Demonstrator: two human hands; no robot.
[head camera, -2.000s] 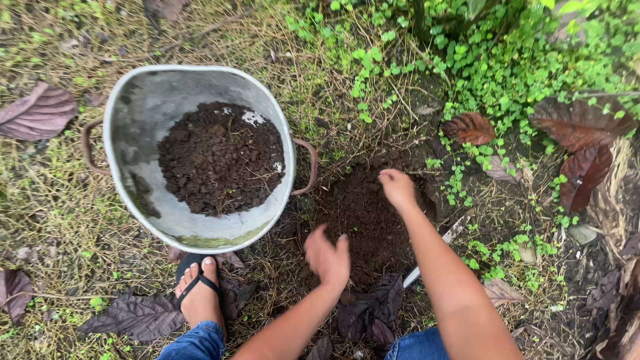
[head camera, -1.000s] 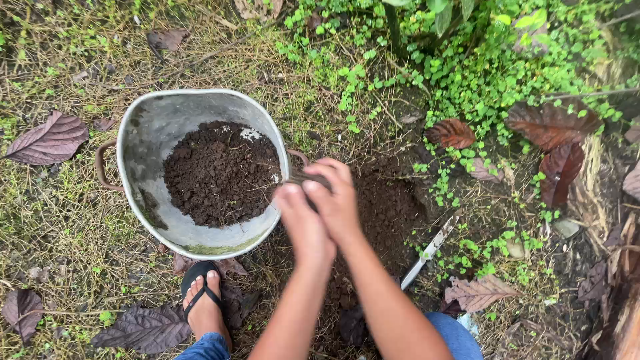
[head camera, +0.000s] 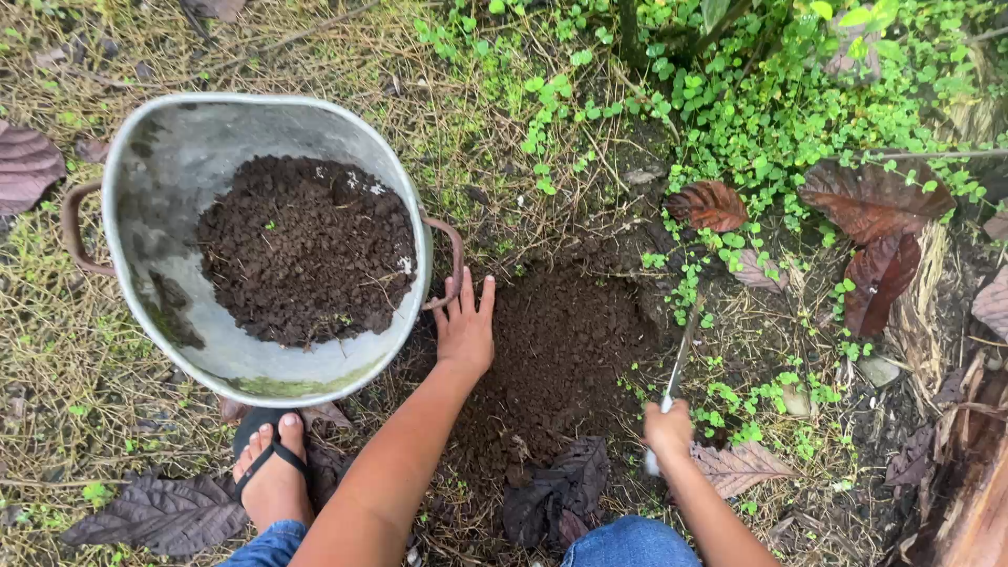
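My left hand (head camera: 465, 335) reaches to the right side of a dented metal pot (head camera: 193, 130), its spread fingers at the rusty loop handle (head camera: 457, 256); whether they touch the handle or the ground beside it I cannot tell. Dark crumbly soil (head camera: 303, 244) lies heaped inside the pot. To the right of that hand is a patch of loose dug soil (head camera: 563, 354). My right hand (head camera: 668, 431) is closed around the white handle of a knife (head camera: 681, 362), whose blade points up and away over the ground at the right edge of the patch.
Low green leafy plants (head camera: 756, 118) grow at the upper right. Large brown dry leaves (head camera: 878, 201) lie below them, with a split piece of wood (head camera: 976, 488) at the lower right. My sandaled foot (head camera: 272, 472) stands below the pot, beside a dark dry leaf (head camera: 165, 512).
My hands were together by the pot's right handle a second ago and have parted. The right one has moved right and taken hold of the knife, which lay on the ground.
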